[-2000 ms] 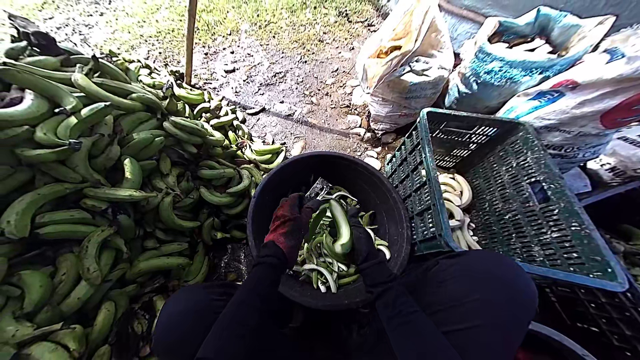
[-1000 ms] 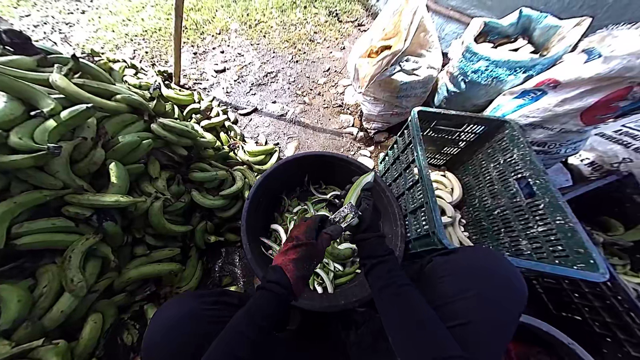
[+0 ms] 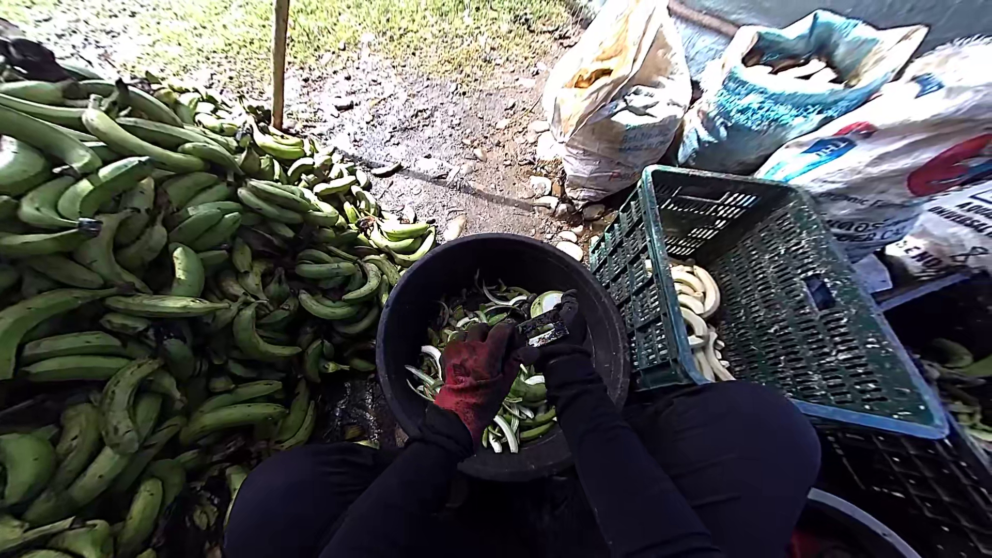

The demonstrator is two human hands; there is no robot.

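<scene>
My left hand (image 3: 477, 373), in a red and dark work glove, is closed around a small metal-bladed tool (image 3: 547, 335) over a round black tub (image 3: 403, 310). Beside it, my right hand (image 3: 567, 329), in a black glove, grips a green plantain (image 3: 545, 303), whose pale end shows above the blade. The fingers hide most of the plantain and the tool's handle. Below both hands, green and white strips of peel (image 3: 508, 430) lie in the tub, which stands between my legs.
A large heap of green plantains (image 3: 186, 271) covers the left side. At right, a green plastic crate (image 3: 837, 310) holds peeled plantains (image 3: 701, 322). Filled woven sacks (image 3: 620, 116) stand behind it. An upright wooden stick (image 3: 280, 62) rises behind the heap. Stones lie beyond the tub.
The plantain lay lengthwise between my hands two seconds ago; it is now mostly hidden at my right hand. My left hand has moved right, bringing the tool against the plantain.
</scene>
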